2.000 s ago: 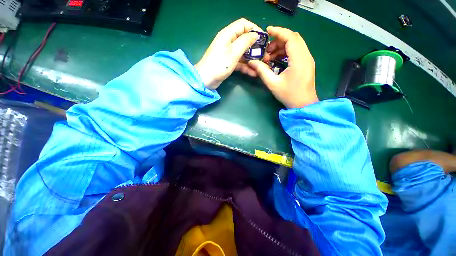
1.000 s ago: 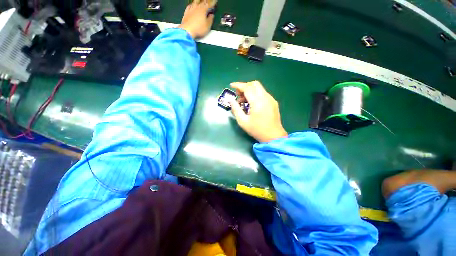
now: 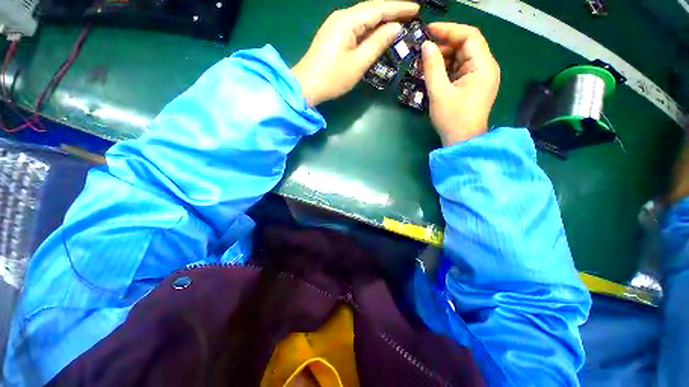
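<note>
My left hand (image 3: 349,53) and my right hand (image 3: 462,79) are close together at the top centre, over the green surface. Between their fingertips they hold a small black device housing (image 3: 403,47) with a white patch on it. A second small dark unit (image 3: 381,73) with silvery parts shows just below my left fingertips. A third small dark unit (image 3: 413,94) with a pale patch hangs or lies beside my right thumb. Whether these parts are joined by wires cannot be told.
A solder wire spool (image 3: 586,97) stands on the green bench (image 3: 363,170) at right. A black bench unit (image 3: 174,13) and red leads (image 3: 66,69) are at upper left. A white strip (image 3: 559,38) crosses the upper right. A blister tray (image 3: 16,204) is at far left. Another person's blue sleeve (image 3: 676,257) is at right.
My left hand has come back from the far white strip and joined my right hand at the small units. The view has tilted, and several units beyond the strip have left the picture.
</note>
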